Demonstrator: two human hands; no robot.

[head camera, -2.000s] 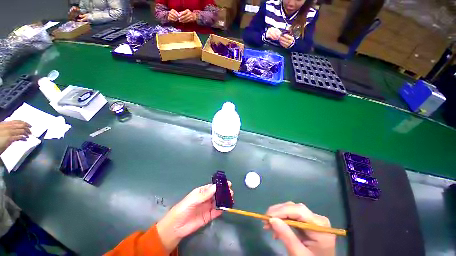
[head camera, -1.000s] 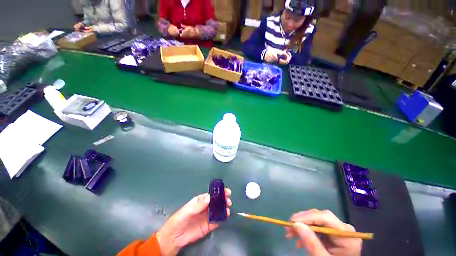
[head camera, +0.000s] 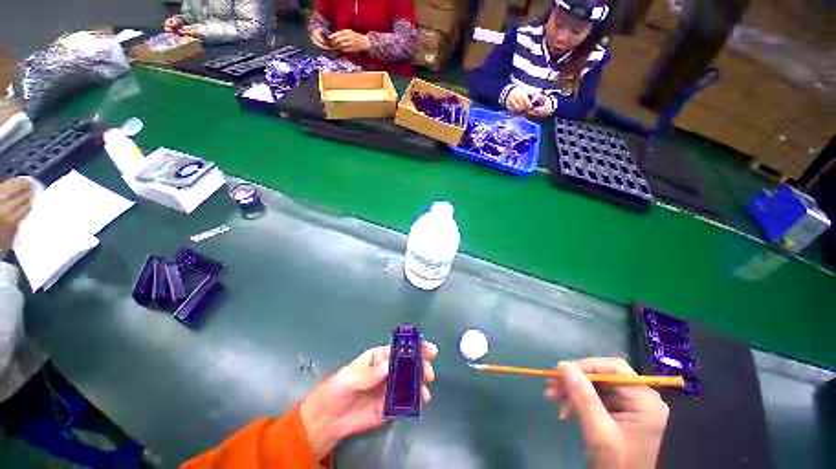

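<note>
My left hand point(head camera: 353, 396) holds a dark purple plastic housing point(head camera: 403, 376) upright between thumb and fingers, its recessed face towards me. My right hand point(head camera: 610, 412) holds a thin yellow-orange brush point(head camera: 532, 371) near its middle. The brush's pale tip points left, just below a small white cap point(head camera: 474, 344) on the bench, and is apart from the housing. I cannot tell if the tip touches anything. A white bottle point(head camera: 432, 245) with a pale label stands behind the cap.
A black foam mat point(head camera: 724, 403) at right bears several housings point(head camera: 667, 339). More housings point(head camera: 179, 279) lie at left, near a pale strip point(head camera: 210, 233), a small jar point(head camera: 246, 196), a white box point(head camera: 179, 188) and papers point(head camera: 55, 238). Another person's hand is at far left. People sit across the green belt point(head camera: 321, 174).
The brush has left the housing's lower end and moved right, its tip now near the cap. The housing is turned to face me more. The view has shifted, and a person's arm is back at far left.
</note>
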